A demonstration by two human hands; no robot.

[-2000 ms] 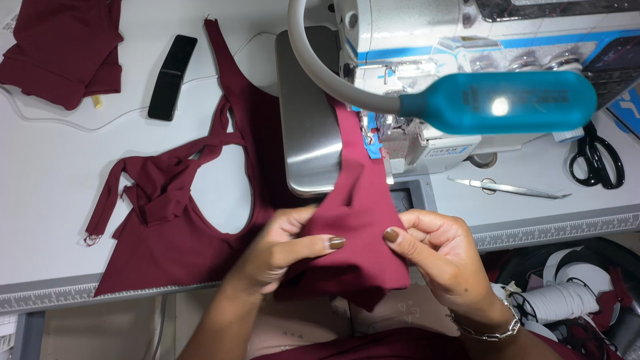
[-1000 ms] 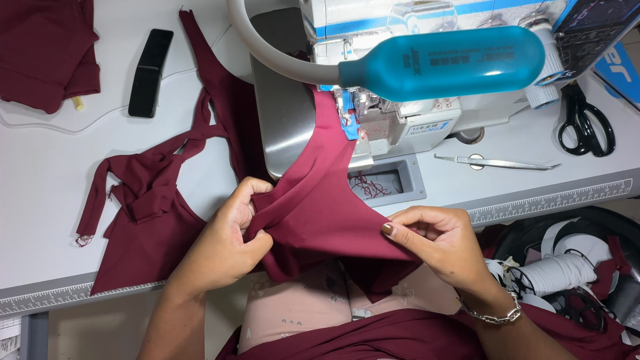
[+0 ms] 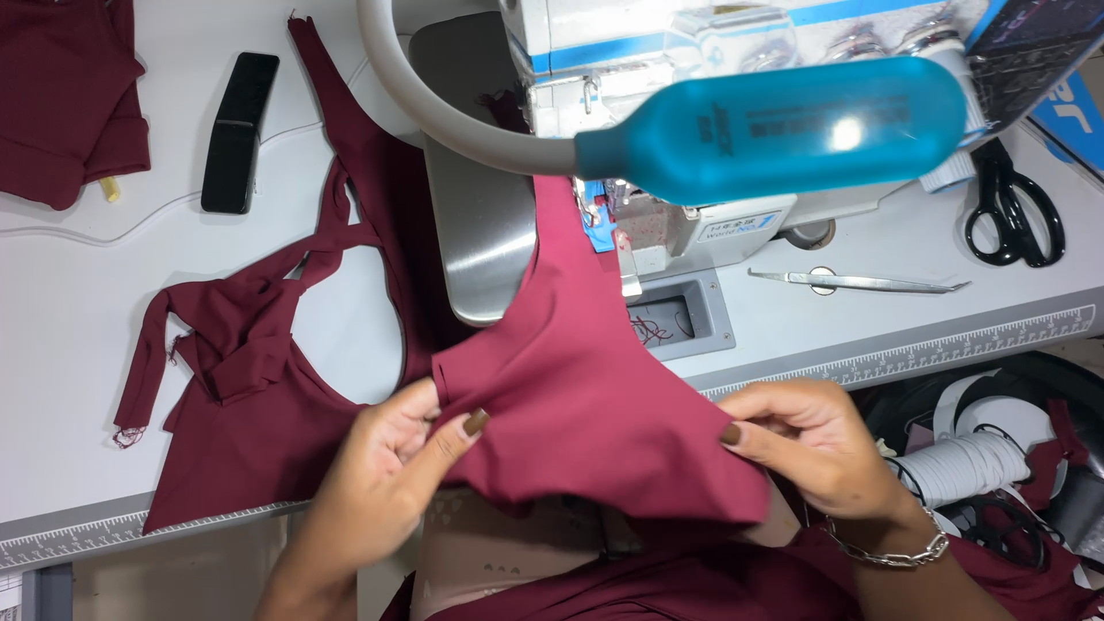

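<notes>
A maroon fabric piece (image 3: 595, 371) stretches between both hands, its narrow upper end lying at the presser foot of a serger sewing machine (image 3: 604, 52). My left hand (image 3: 388, 466) pinches the fabric's left edge, thumb on top. At the right edge, my right hand (image 3: 811, 448) grips it between thumb and fingers. A teal lamp (image 3: 776, 129) on a bent neck hides part of the needle area. More maroon garment pieces (image 3: 250, 431) lie on the table left of the metal plate (image 3: 483, 233).
Folded maroon fabric (image 3: 69, 103) and a black phone-like object (image 3: 240, 134) lie at left. Tweezers (image 3: 854, 281) and black-handled scissors (image 3: 1009, 216) are at right. A ruler strip (image 3: 906, 362) runs along the table edge. Below right is a bin with a white elastic roll (image 3: 966, 466).
The hands have spread apart since the oldest frame, and the bunched fabric is now opened out flatter. The left hand has changed its hold along the left edge.
</notes>
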